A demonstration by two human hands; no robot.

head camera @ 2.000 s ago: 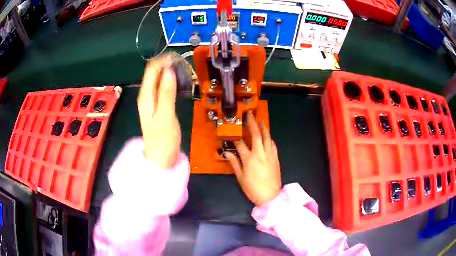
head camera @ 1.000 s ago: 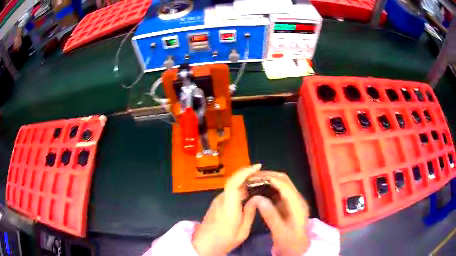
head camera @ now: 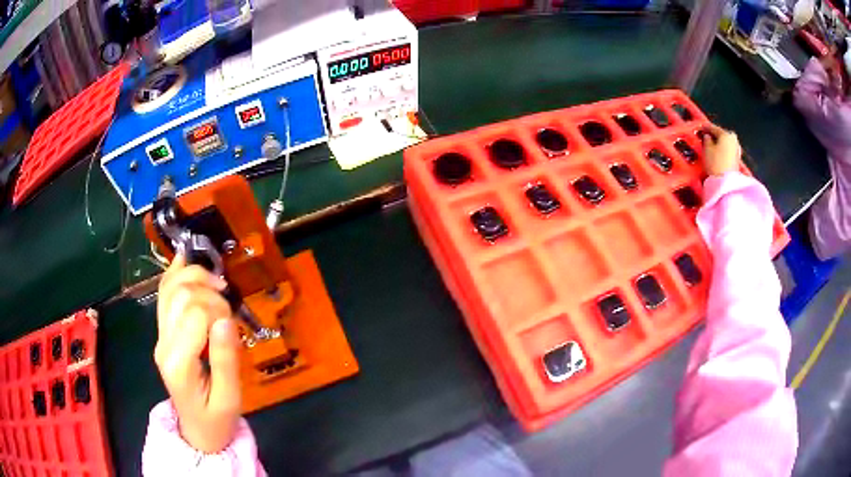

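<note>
The orange test fixture point(head camera: 327, 321) stands on the bench at left, its clamp linkage point(head camera: 194, 244) low over the base. My left hand point(head camera: 198, 349) is closed round the clamp handle; the red grip is hidden behind my fingers. The thick red-orange foam tray point(head camera: 523, 279) lies at right, with black watch units in many pockets and one shiny-faced unit point(head camera: 564, 361) in the near corner. My right hand point(head camera: 721, 154) reaches to the tray's far right end, its fingertips at a dark unit. Whether they grip it cannot be told.
The blue tester box point(head camera: 219, 130) and white power supply point(head camera: 371, 84) stand behind the fixture, with pale test leads point(head camera: 280, 186). A thinner red-orange tray point(head camera: 56, 419) is cut off at lower left. Another person's pink sleeve point(head camera: 826, 121) shows at far right.
My hands have parted from the dark unit held between them near the fixture. The left has moved to the clamp handle, the right to the tray's far end. The view has swung right.
</note>
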